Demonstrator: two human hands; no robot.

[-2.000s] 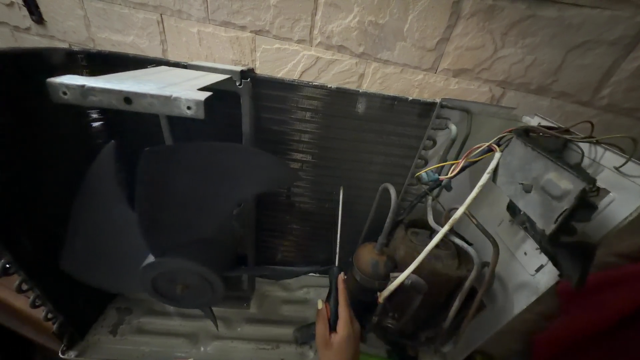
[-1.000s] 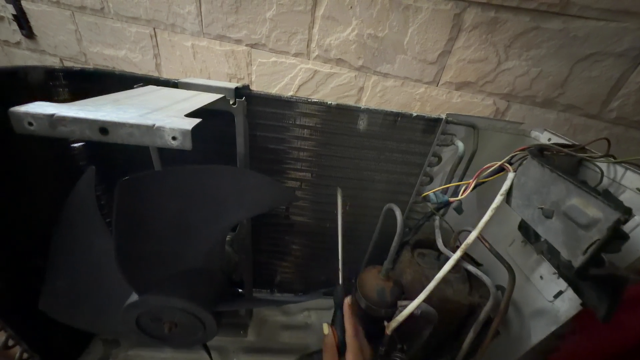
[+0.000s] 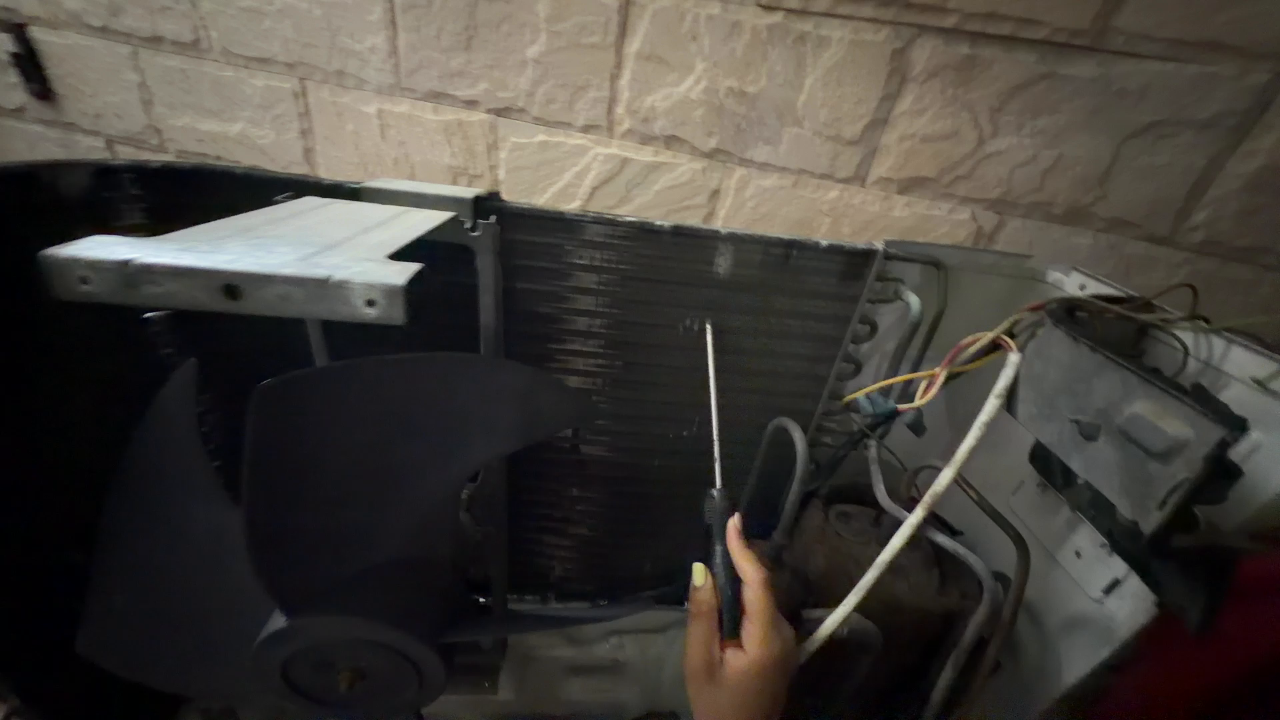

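My right hand [image 3: 740, 635] holds a screwdriver [image 3: 722, 560] by its black handle at the lower middle of the head view. The metal shaft points up, and its tip lies in front of the dark finned coil [image 3: 640, 400] of an opened air-conditioner outdoor unit; contact with the fins cannot be told. To the left are a black fan [image 3: 350, 480] and a metal bracket [image 3: 230, 290]. Right of the hand stands a rusty compressor [image 3: 870, 560] with bent pipes, crossed by a white sleeved cable [image 3: 920, 520]. My left hand is not in view.
A stone-block wall [image 3: 740, 90] runs behind the unit. Yellow and red wires [image 3: 930, 380] lead to a grey electrical box [image 3: 1120, 410] at the right. Beige sheet metal [image 3: 590, 655] forms the base. Red fabric [image 3: 1200, 650] shows at the lower right.
The view has shifted between frames. The screwdriver stays upright in my right hand, with its tip still in front of the coil.
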